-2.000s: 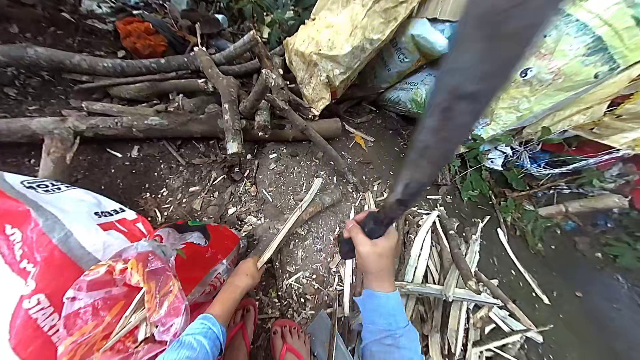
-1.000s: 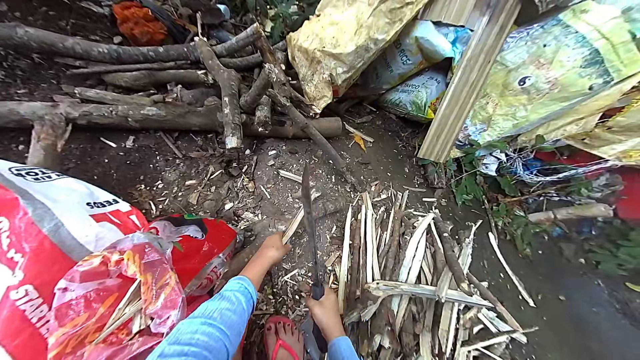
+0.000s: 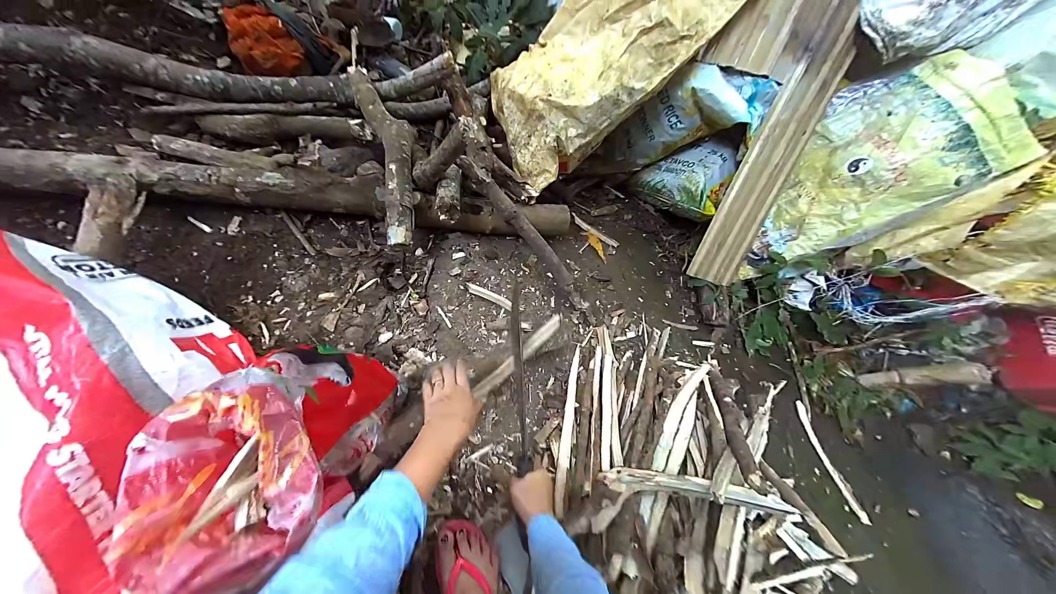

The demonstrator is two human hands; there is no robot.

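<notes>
My right hand (image 3: 532,493) grips the dark handle of a machete, whose long blade (image 3: 517,371) points away from me and crosses over a split stick of wood (image 3: 520,355). My left hand (image 3: 450,404) is at the near end of that stick, with its fingers spread; whether they grip it is unclear. The stick lies along or just above a thicker piece of wood (image 3: 404,433) on the ground. To the right of the machete is a pile of split sticks (image 3: 660,445).
A red and white feed sack (image 3: 124,346) and a plastic bag (image 3: 223,462) holding wood pieces stand at left. Logs (image 3: 272,186) lie beyond. Yellowish sacks (image 3: 610,74) and a leaning wooden board (image 3: 775,157) are at upper right. My sandalled foot (image 3: 466,557) is near the blade.
Two seconds ago the machete was raised high; it came down to the stick and is still low. My left hand's fingers, closed around the stick earlier, are now more spread.
</notes>
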